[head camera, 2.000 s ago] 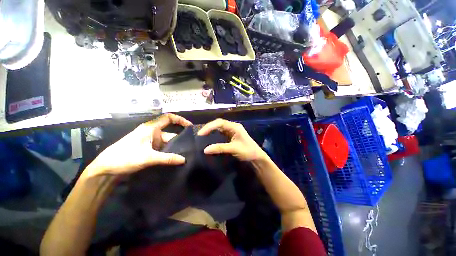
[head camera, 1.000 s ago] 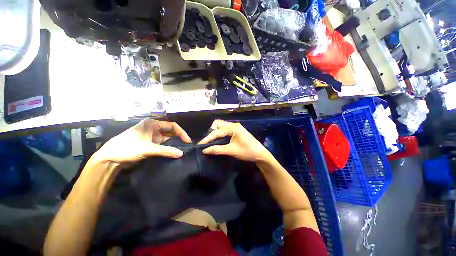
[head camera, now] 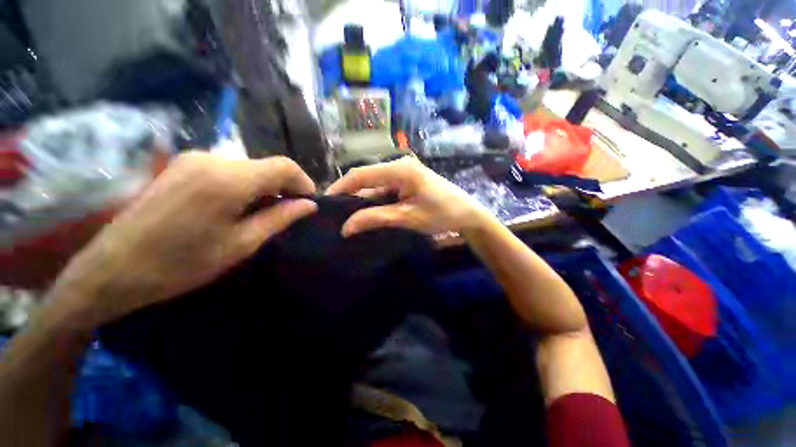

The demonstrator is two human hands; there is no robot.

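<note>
A large black garment piece (head camera: 323, 288) hangs from both hands down over the lap. My left hand (head camera: 205, 209) pinches its top edge between thumb and fingers, left of centre. My right hand (head camera: 410, 201) pinches the same edge just to the right, fingertips close to the left ones. The hands are raised in front of the dark machine front, and the view is blurred. The edge between the fingertips is too dark to show any button. The button tray is not visible behind the hands.
A cream control panel (head camera: 364, 122) and a black thread cone (head camera: 355, 61) stand behind. An orange-red bag (head camera: 554, 144) lies right of them. A pale sewing machine (head camera: 689, 79) is at back right. A red stool or container (head camera: 676, 301) and blue crates (head camera: 742, 288) are at right.
The view has tilted up and shifted. Both hands and the garment have risen from below the table edge to in front of the machine, still pinching the cloth.
</note>
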